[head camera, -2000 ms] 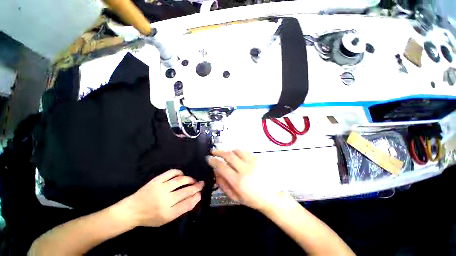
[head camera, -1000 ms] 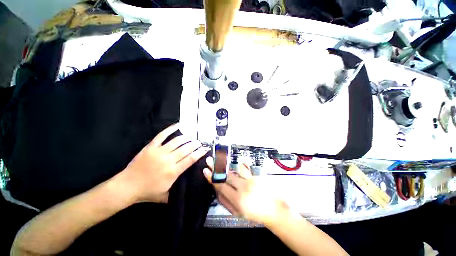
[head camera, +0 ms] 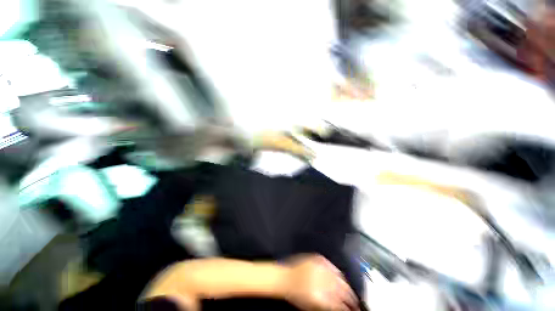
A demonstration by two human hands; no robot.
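The picture is strongly blurred. Black cloth (head camera: 274,212) lies across the lower middle, left of the white machine head (head camera: 420,225). My left hand (head camera: 322,285) is at the bottom edge, over the cloth's lower right part, with my bare forearm running in from the left. Its fingers are blurred and near the edge, so I cannot tell whether they grip the cloth. My right hand is not in view. The needle area cannot be made out.
A long tan strip (head camera: 426,182) shows at the white machine's back edge. More black cloth (head camera: 134,225) is at the left, beside pale, blurred shapes (head camera: 79,188). Large white and grey shapes fill the top; they are too blurred to name.
The view has swung up and left, so the cloth, machine and my left hand sit lower and further right. My right hand has left the picture. The snips are no longer visible.
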